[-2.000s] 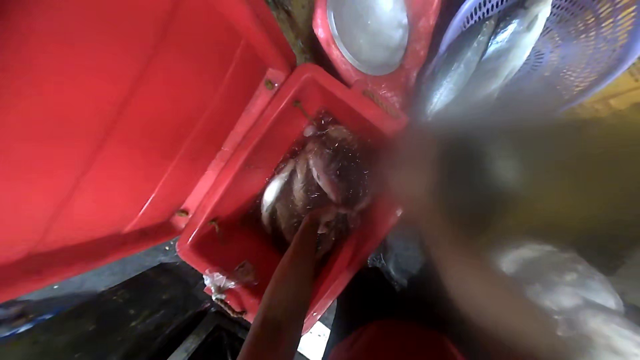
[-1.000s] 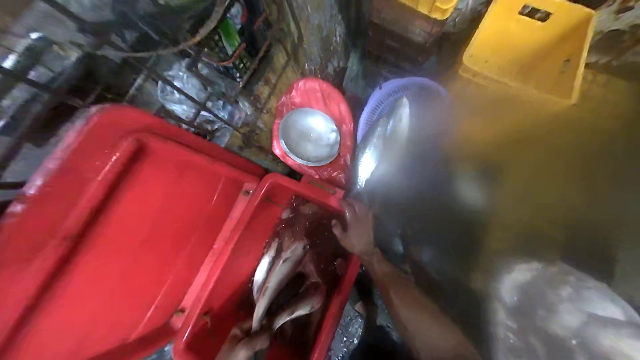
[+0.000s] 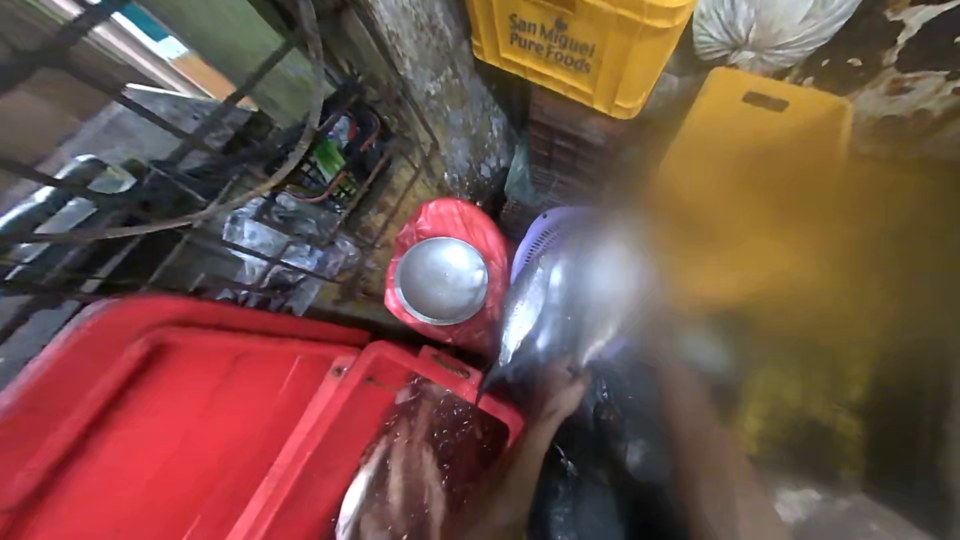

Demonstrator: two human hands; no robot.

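A lilac plastic basket (image 3: 538, 234) holds silvery fish (image 3: 525, 311); its right part is lost in a smear on the view. My left hand (image 3: 561, 386) is at the basket's near side, closed around the narrow end of a blurred fish (image 3: 609, 315). My right hand (image 3: 661, 330) is almost hidden by the smear, right of the fish; its fingers do not show. Below left, a red cooler box (image 3: 315, 435) with its red lid (image 3: 142, 420) swung back holds several fish (image 3: 409, 465) in dark reddish water. My left forearm crosses the box's right corner.
A metal bowl (image 3: 441, 281) rests on a red plastic-covered surface (image 3: 457, 217) beside the basket. Behind are a yellow crate (image 3: 600, 67), a yellow bin (image 3: 757, 135), a tied plastic bag (image 3: 765, 30) and a worn post (image 3: 457, 97). Metal grating (image 3: 202, 172) stands at left.
My left hand has moved from the fish in the red box to the basket. My right hand has left the box's rim and moved right. The view has shifted toward the crates.
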